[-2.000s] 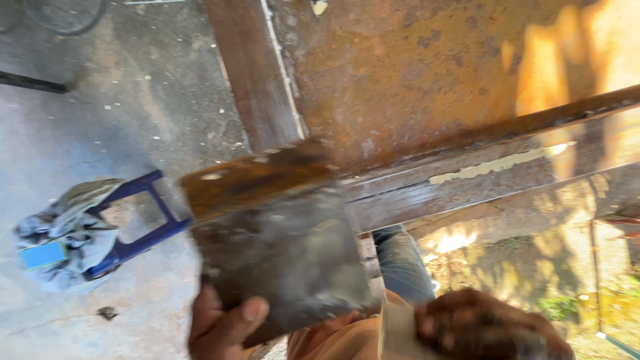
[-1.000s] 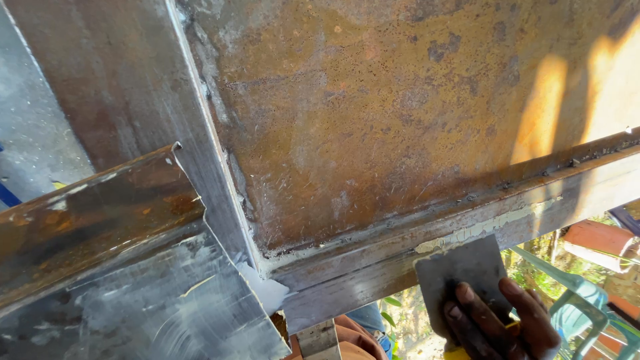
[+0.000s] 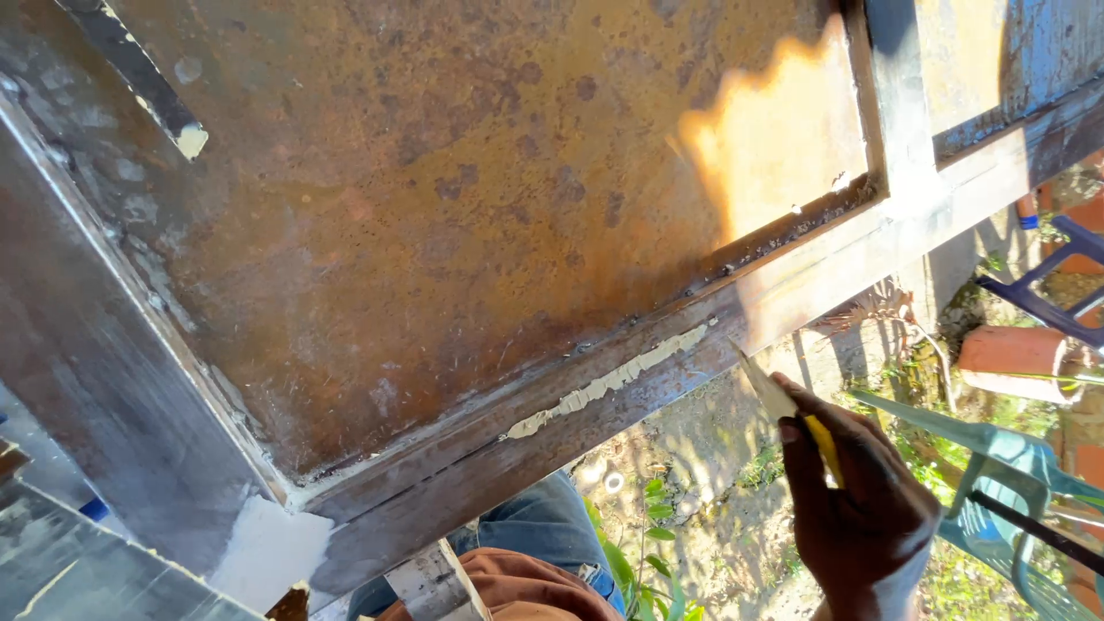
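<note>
My right hand (image 3: 849, 483) grips a putty knife (image 3: 768, 385) with a yellow handle, its blade seen nearly edge-on near the lower rail of a rusty metal frame (image 3: 483, 479). A ragged strip of cream putty (image 3: 608, 379) lies along that rail's seam. White filler (image 3: 272, 548) covers the frame's lower-left corner. A metal plate (image 3: 95, 561) with smears on it reaches in at the lower left; my left hand is out of view. A brown rusty panel (image 3: 431, 216) fills the frame.
A flat dark strip with putty on its end (image 3: 147, 78) lies over the panel at the upper left. Beyond the rail at the right are a green plastic chair (image 3: 1000, 483), a clay pot (image 3: 1013, 362) and a blue plastic piece (image 3: 1044, 280). My jeans (image 3: 552, 526) show below the rail.
The view has shifted right along the frame. The putty knife, seen flat one second ago, now shows nearly edge-on. The left hand, seen under the plate two seconds ago, is out of view.
</note>
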